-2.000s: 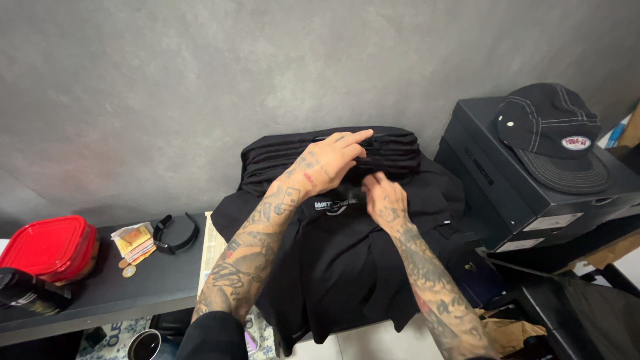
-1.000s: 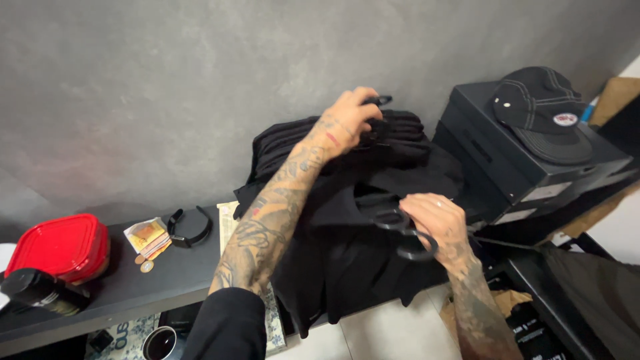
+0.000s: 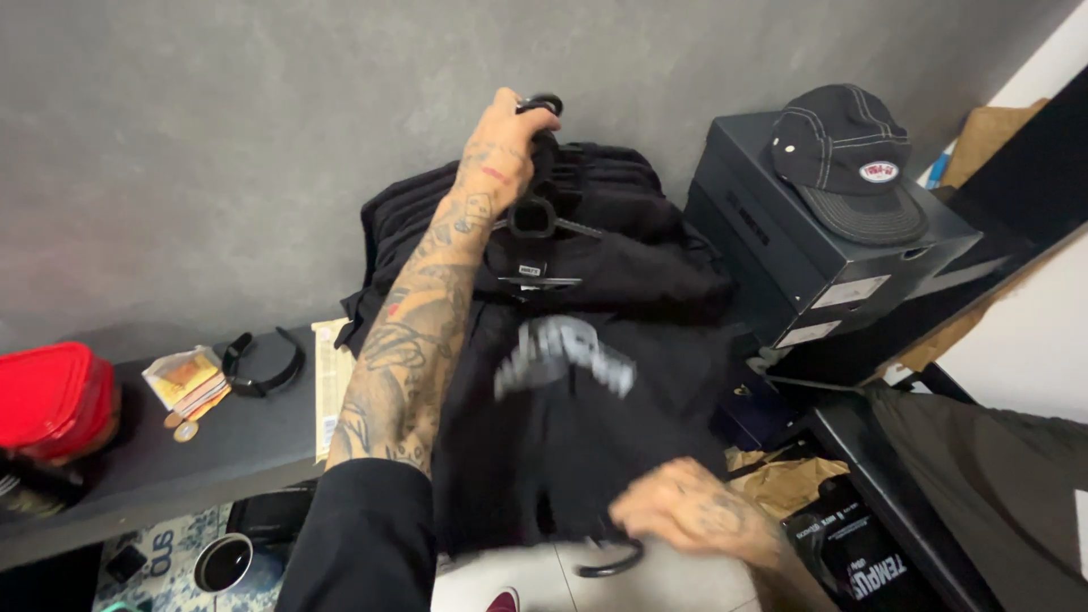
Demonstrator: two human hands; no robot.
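Observation:
My left hand point(image 3: 506, 140) is raised against the wall, its fingers closed around the black hooks of hangers point(image 3: 542, 104). Beneath it hangs a bunch of black shirts point(image 3: 620, 263), with a hanger neck showing at one collar. The front black garment point(image 3: 578, 450) bears a blurred grey print. My right hand point(image 3: 693, 510), motion-blurred, is low at the front near the garment's lower edge, closed on a black hanger point(image 3: 610, 565) whose curved hook shows below the fingers.
Left on the dark shelf point(image 3: 255, 442) are a red-lidded container point(image 3: 55, 399), banknotes point(image 3: 189, 378), coins point(image 3: 185, 432) and a black watch point(image 3: 262, 365). A mug point(image 3: 225, 563) stands lower. A black cap point(image 3: 841, 153) rests on stacked shoe boxes point(image 3: 756, 229) at right. Brown paper point(image 3: 790, 484) lies below.
My right hand has moved from the shirts' collars down toward the front with a hanger. My left hand has risen from the collars to the hanger hooks. The grey print has come into fuller view.

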